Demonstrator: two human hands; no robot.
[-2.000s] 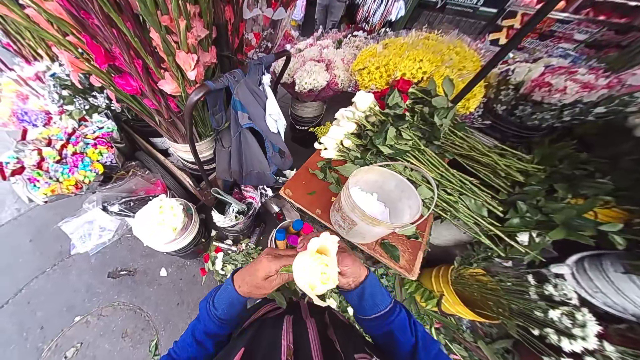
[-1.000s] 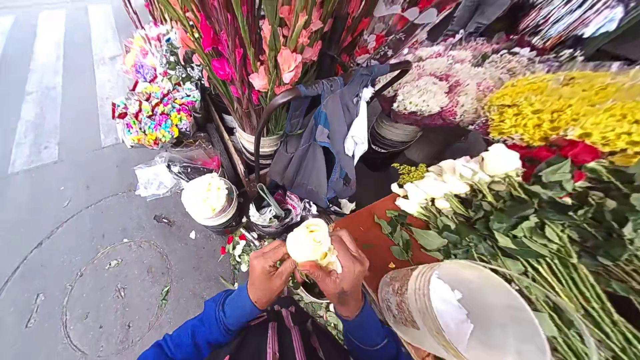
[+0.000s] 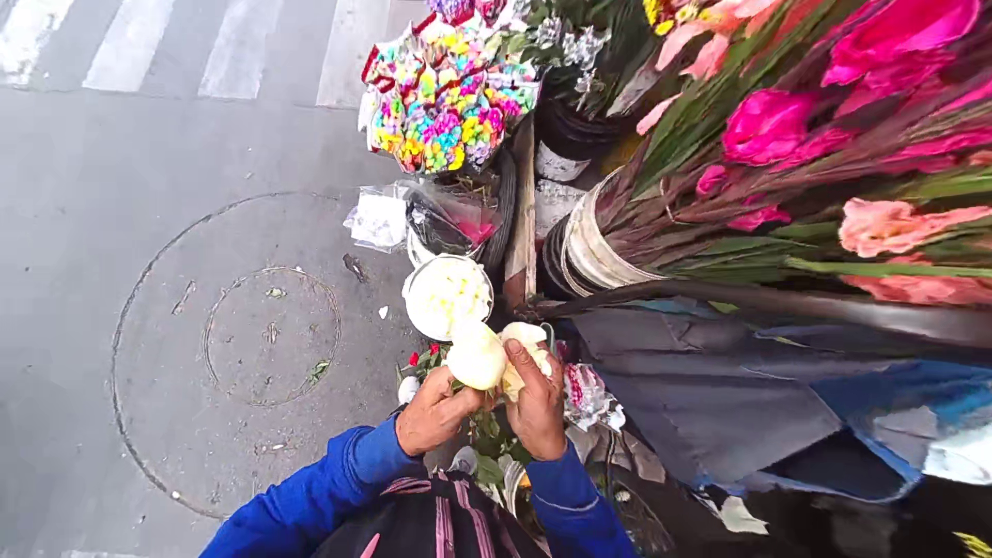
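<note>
Just below the bucket of pale petals, my left hand holds a cream-white rose close under its bloom. The stem is mostly hidden by my fingers. My right hand, close beside it, pinches loose cream petals between thumb and fingers, at the right side of the bloom. Green leaves and a few small red blooms show beneath and behind my hands.
Pink and coral gladioli stand in a white bucket at the right. Nearer lies a dark grey and blue cloth. Multicoloured bouquets and plastic wrapping stand beyond the petal bucket. Grey pavement spans the left.
The view has swung far left toward the petal bucket. Petals now show between my right thumb and fingers, at the bloom's side. The rose remains in my left hand.
</note>
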